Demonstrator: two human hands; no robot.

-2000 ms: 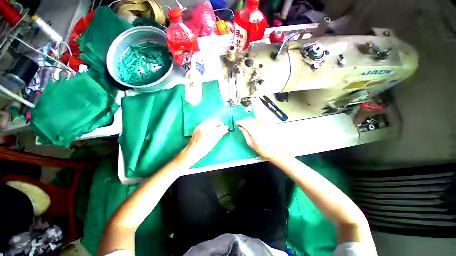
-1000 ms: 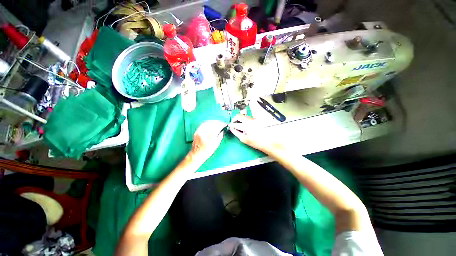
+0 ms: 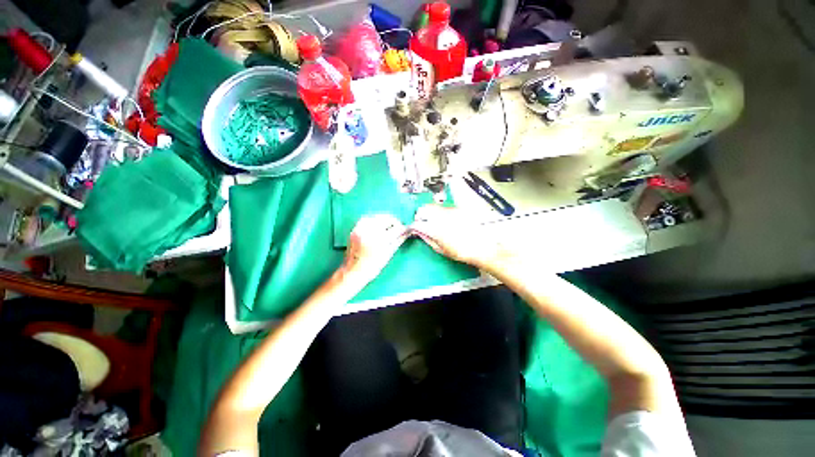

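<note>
A green fabric panel (image 3: 290, 241) lies on the table left of and below the machine head and reaches under my hands. A smaller green pocket piece (image 3: 366, 192) lies on it, its upper right part close to the needle and presser foot (image 3: 433, 183). My left hand (image 3: 377, 243) rests on the pocket piece's lower edge, fingers bent. My right hand (image 3: 440, 234) meets it fingertip to fingertip just below the presser foot. The fingertips pinch at the cloth there; any small tab between them is too small to make out.
The cream sewing machine (image 3: 581, 116) stands at right, with dark thread snips (image 3: 490, 195) on its bed. A metal bowl (image 3: 213, 134) of green tabs and stacked green pieces (image 3: 147, 210) are at left. Red bottles (image 3: 438, 49) stand behind. A chair (image 3: 134, 357) is lower left.
Two seconds ago my fingertips were apart on the cloth with a narrow strip between them. Now they are together just below the presser foot. The whole view has also shifted slightly.
</note>
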